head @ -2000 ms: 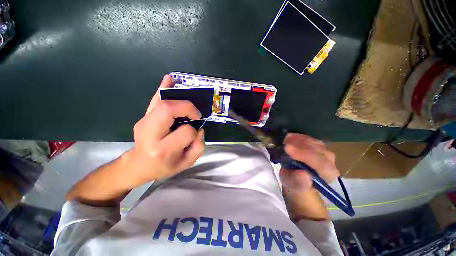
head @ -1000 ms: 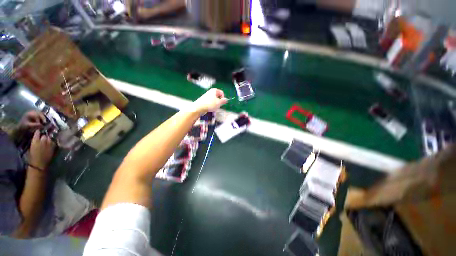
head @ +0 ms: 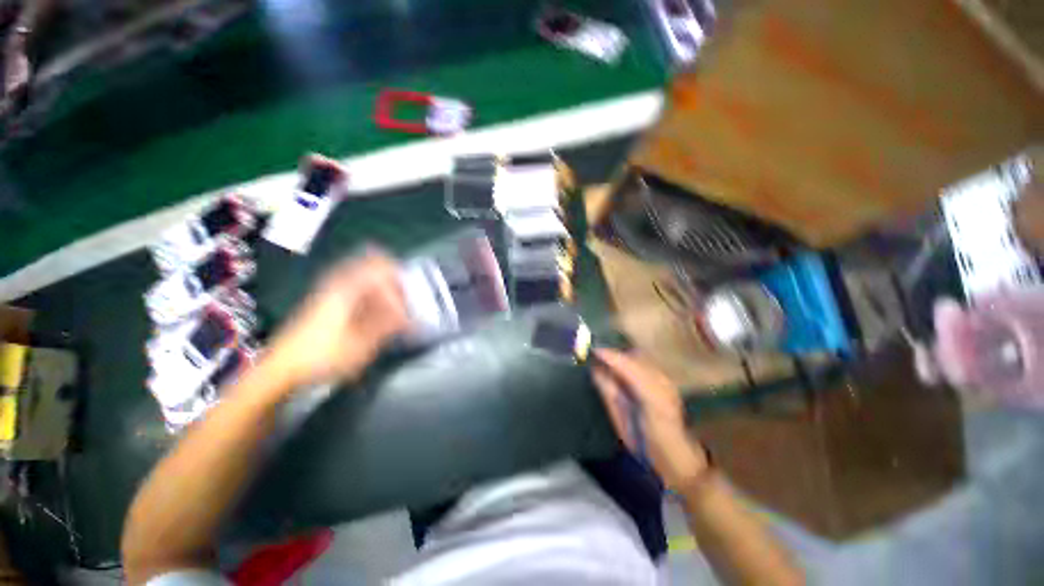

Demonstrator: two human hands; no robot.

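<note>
My left hand (head: 353,307), blurred, holds a phone half-assembly (head: 464,280) at its white end, over the bench. My right hand (head: 650,403) is closed around a dark bluish handle, which looks like the soldering iron (head: 631,419); its tip cannot be made out. A small dark LCD module (head: 559,337) with a yellow-orange tail lies just beyond my right fingertips. A stack of LCD modules (head: 531,192), grey and black with orange edges, stands beyond it. A pile of phones (head: 186,350) lies at the left, with a single phone (head: 305,213) near the rail.
The green conveyor belt (head: 263,135) with its white rail (head: 613,118) crosses the far side, carrying a red frame (head: 403,111). At the right are the cardboard box (head: 836,103), fume fan (head: 685,224), tip cleaner (head: 733,317) and blue station (head: 811,303). Another person's hand (head: 990,349) is at far right.
The view has swung right and down. My left hand has come back from the belt edge and now holds a phone half-assembly. My right hand is in view again.
</note>
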